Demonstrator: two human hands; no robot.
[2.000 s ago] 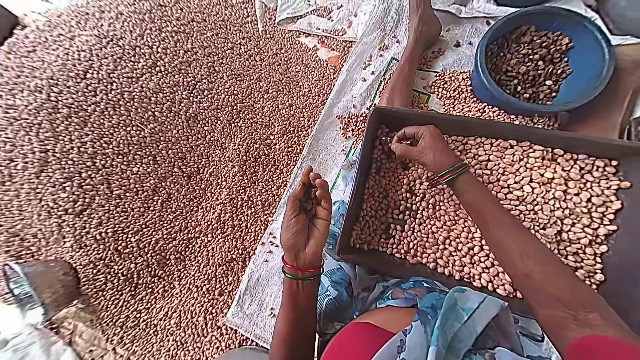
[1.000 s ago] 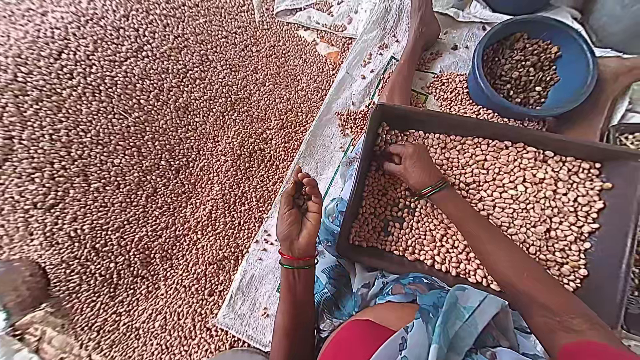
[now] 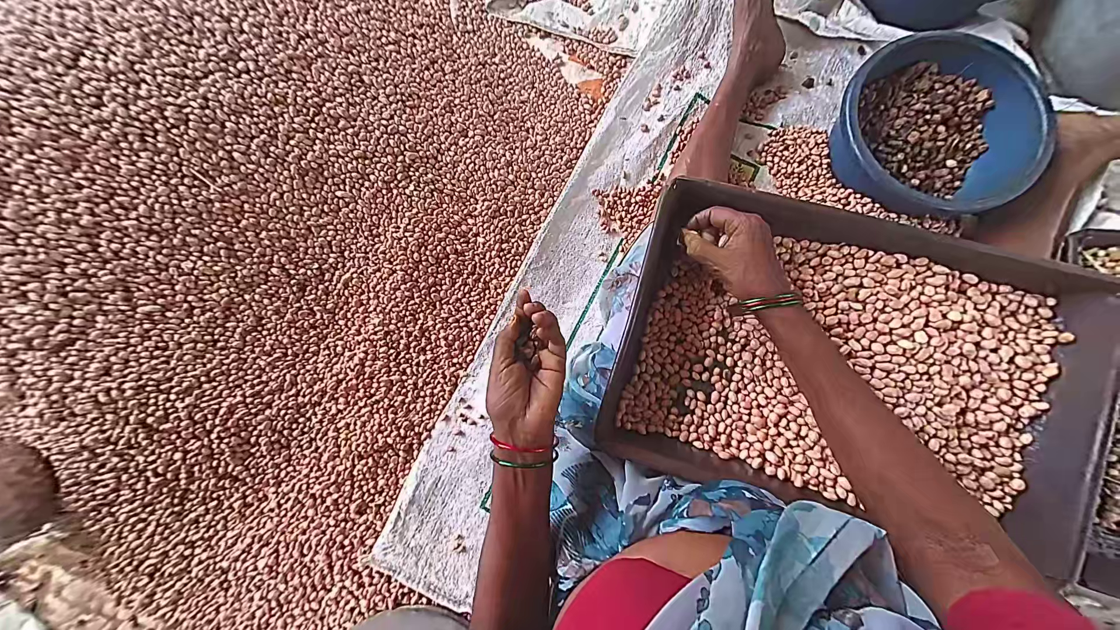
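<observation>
My left hand (image 3: 527,376), palm up with curled fingers, holds a few dark nuts or kernels beside the tray, above the white woven sheet. At the far left corner of the dark rectangular tray (image 3: 1072,359), my right hand (image 3: 737,254) has its fingertips pinched together just over the reddish nuts; whether a nut is between them is hard to tell. Pale pink shelled nuts (image 3: 927,350) cover much of the tray, which rests on my lap. Beyond its far edge stands a blue basin (image 3: 1019,131) partly filled with darker, shrivelled nuts (image 3: 919,127).
A large spread of nuts (image 3: 262,262) covers the floor at left. The white woven sheet (image 3: 437,525) borders it, with loose nuts scattered on top. My outstretched leg (image 3: 713,131) lies beyond the tray. Part of another tray (image 3: 1101,258) shows at the right edge.
My right hand has moved from over the nuts toward the tray's far left corner. My left hand stays beside the tray, still holding the dark pieces.
</observation>
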